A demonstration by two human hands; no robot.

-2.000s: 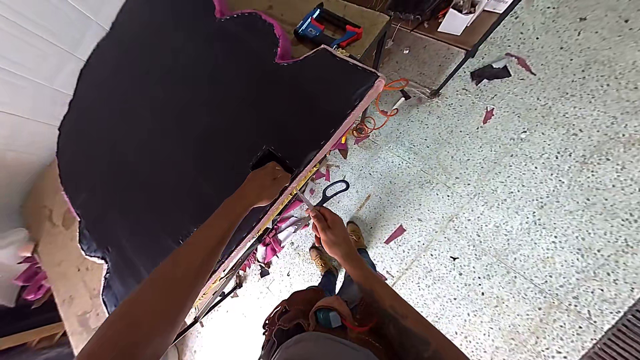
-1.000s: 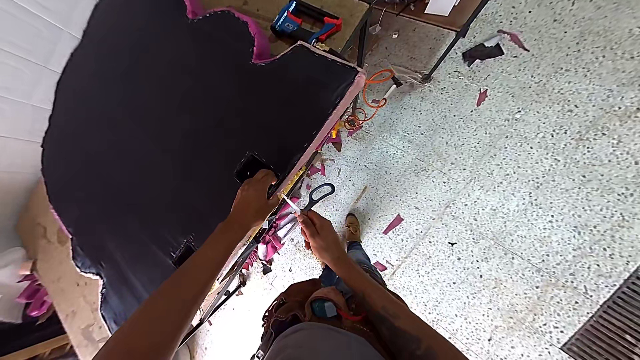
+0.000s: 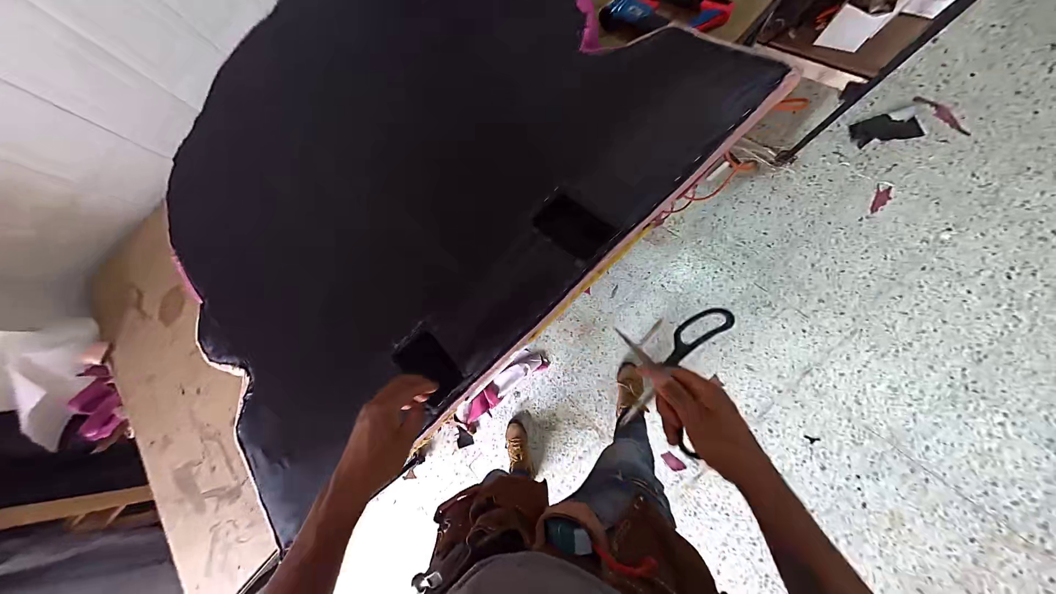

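A large panel covered in black fabric (image 3: 396, 165), with a scalloped outline and pink fabric at parts of its edge, lies across the view. Two dark rectangular openings show near its long straight edge: one upper opening (image 3: 575, 224) and one lower opening (image 3: 429, 361). At the lower opening is my left hand (image 3: 388, 429), its fingers bent; whether they grip the fabric cannot be told. My right hand (image 3: 697, 412), over the floor right of the panel, holds black-handled scissors (image 3: 686, 342) with one handle loop sticking up, and a pointed metal blade shows beside its fingers.
A blue and red power tool (image 3: 660, 15) lies on a bench beyond the panel. An orange hose (image 3: 726, 181) hangs near a shelf (image 3: 866, 49). Fabric scraps (image 3: 887, 128) litter the speckled floor. A worn board (image 3: 177, 396) and bunched white and pink cloth (image 3: 70, 388) are at left.
My left hand has moved from the upper opening down along the edge to the lower one. My right hand has moved away from the panel edge with the scissors. The view has shifted.
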